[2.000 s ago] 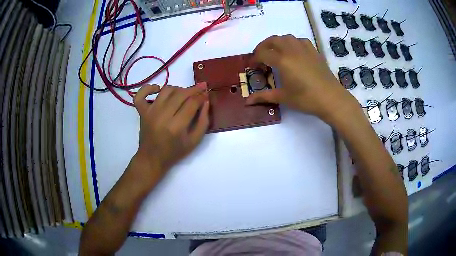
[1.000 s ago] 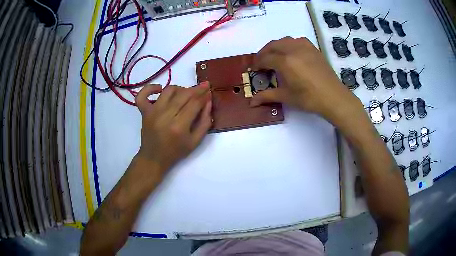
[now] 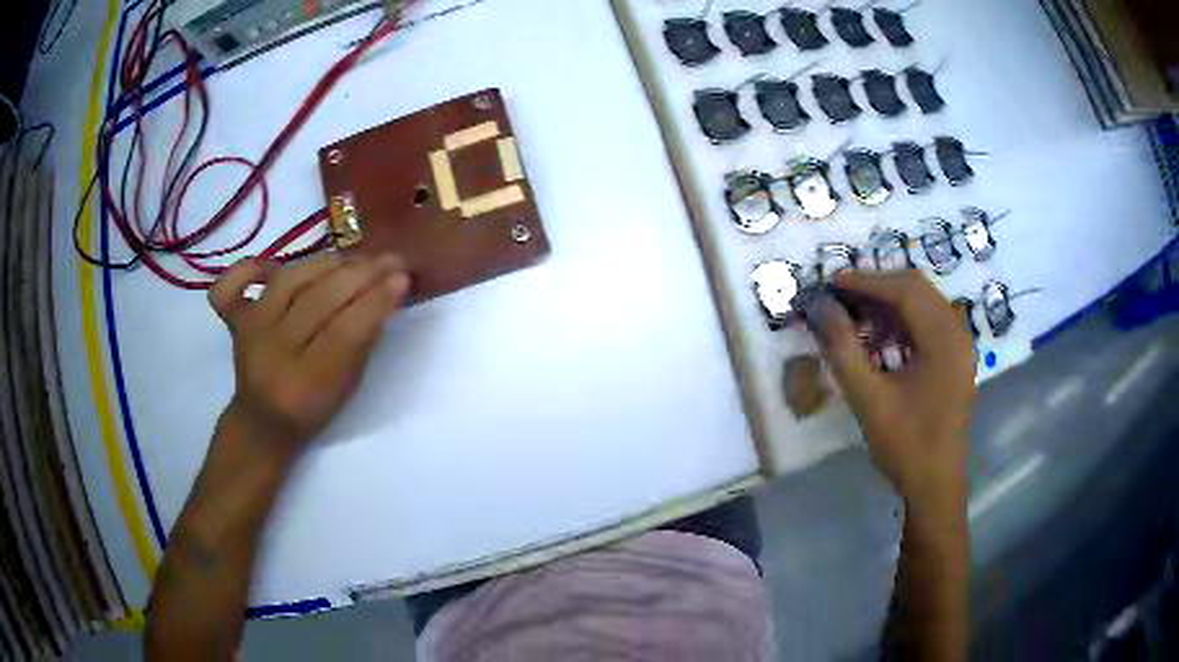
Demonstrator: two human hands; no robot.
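The reddish-brown test fixture [image 3: 446, 252] lies on the bench, its cream-edged locating nest [image 3: 481, 168] empty and brassy contact terminals [image 3: 344, 220] showing at its left edge. My left hand [image 3: 310, 330] rests at the fixture's lower left corner, fingers loosely bent, holding nothing visible. My right hand [image 3: 912, 375] is over the lower rows of the foam tray [image 3: 740, 323], thumb and fingertips pinched on a dark miniature speaker [image 3: 817, 305] beside a shiny silver one [image 3: 776, 291]. The fingers partly hide that speaker and its neighbours.
Red and black test leads [image 3: 194, 220] loop at the left and run to the grey tester [image 3: 259, 23] at the top. Stacked trays [image 3: 39, 388] stand at the far left. A brown empty pocket [image 3: 804, 385] shows near the tray's front end.
My right hand has moved from the fixture to the foam tray, and the unit has left the nest. My left hand has come off the contact terminals. The view has shifted to the right.
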